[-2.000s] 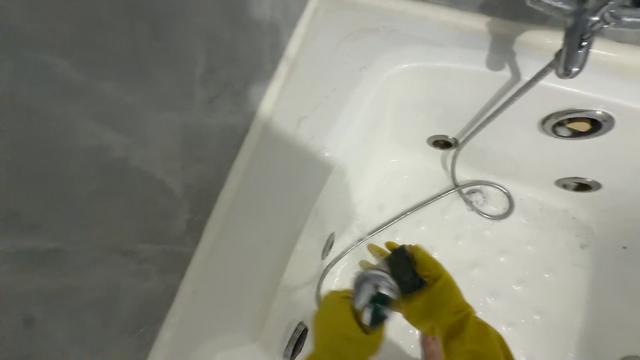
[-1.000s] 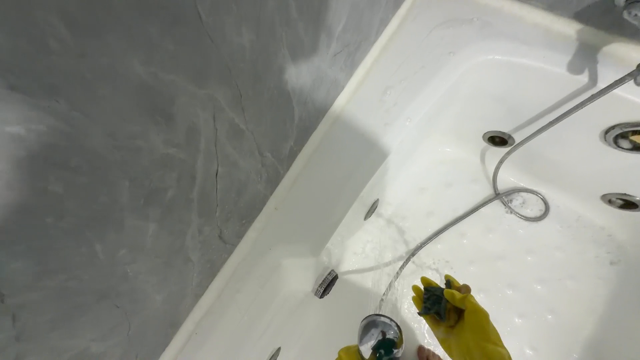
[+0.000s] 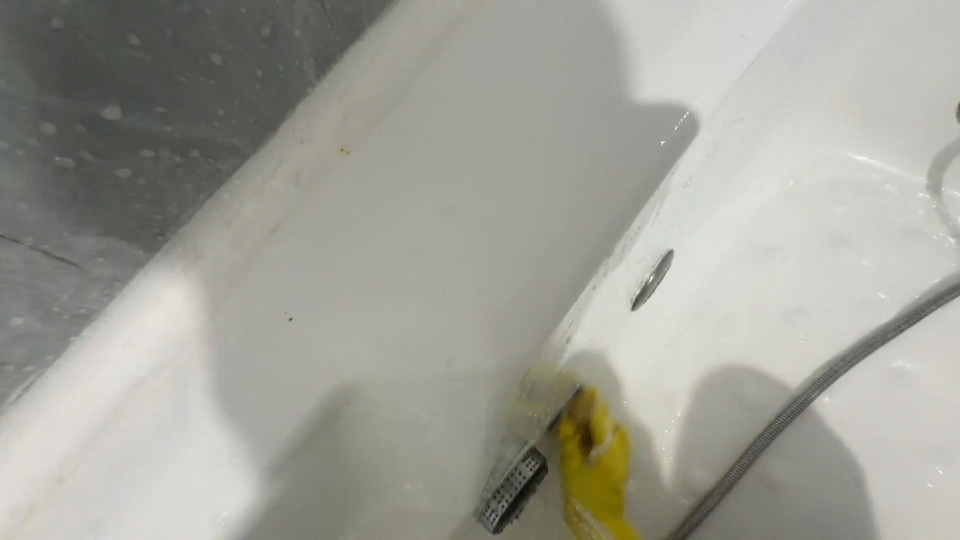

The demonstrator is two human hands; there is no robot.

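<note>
My right hand [image 3: 598, 465], in a yellow rubber glove, is at the bottom centre against the bathtub's inner wall, just under its edge. Its fingers are curled, and a dark sliver of the scouring pad [image 3: 564, 408] shows at the fingertips; the rest is hidden and blurred. Left of the glove is a perforated metal jet grille [image 3: 513, 490] set in the wall. A yellowish blur, perhaps a reflection, lies on the white tub edge above the fingers. My left hand and the shower head are out of view.
The ribbed metal shower hose [image 3: 817, 390] curves across the wet tub floor at right. An oval metal jet [image 3: 652, 280] sits in the inner wall. At left, the tub's wide rim [image 3: 420, 247] meets a wet grey marbled wall [image 3: 150, 97].
The view has moved much nearer the left rim. My right hand has gone from over the tub floor to the inner wall. My left hand and the shower head have left the view.
</note>
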